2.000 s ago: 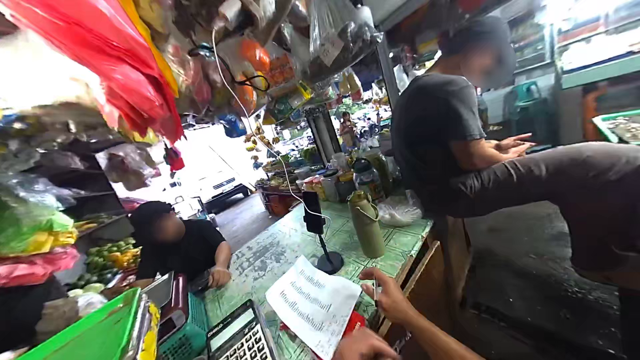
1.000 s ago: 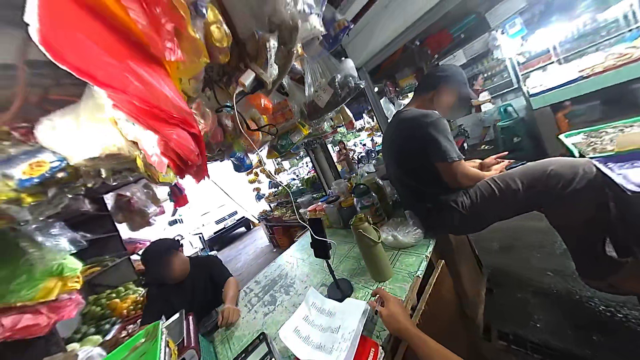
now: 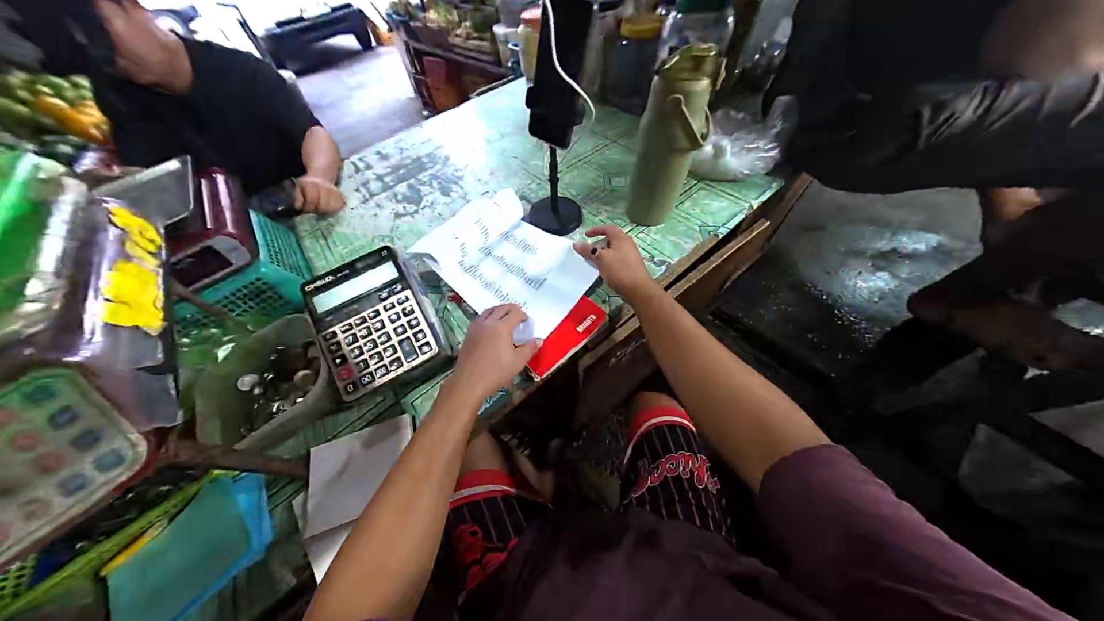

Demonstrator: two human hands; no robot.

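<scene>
A white paper sheet (image 3: pixel 509 259) covered in writing lies on the green-patterned table, partly over a red box or booklet (image 3: pixel 567 338). My left hand (image 3: pixel 493 347) touches the sheet's near edge, with the thumb close to the red item; whether it pinches the paper is not clear. At the sheet's right edge is my right hand (image 3: pixel 614 259), its fingers bent and apart. Left of the sheet sits a desk calculator (image 3: pixel 373 319). Behind the paper, a phone (image 3: pixel 559 78) is held upright on a round-based black stand (image 3: pixel 554 216).
A beige thermos jug (image 3: pixel 668 142) and a plastic bag (image 3: pixel 737 147) stand at the back right. To the left are a tub of coins (image 3: pixel 276 379), a teal basket (image 3: pixel 280 250) and loose papers (image 3: pixel 358 470). One person leans on the table at left; another sits at right.
The view has tilted down, bringing my left hand and arm into sight. My right hand remains beside the paper's right edge.
</scene>
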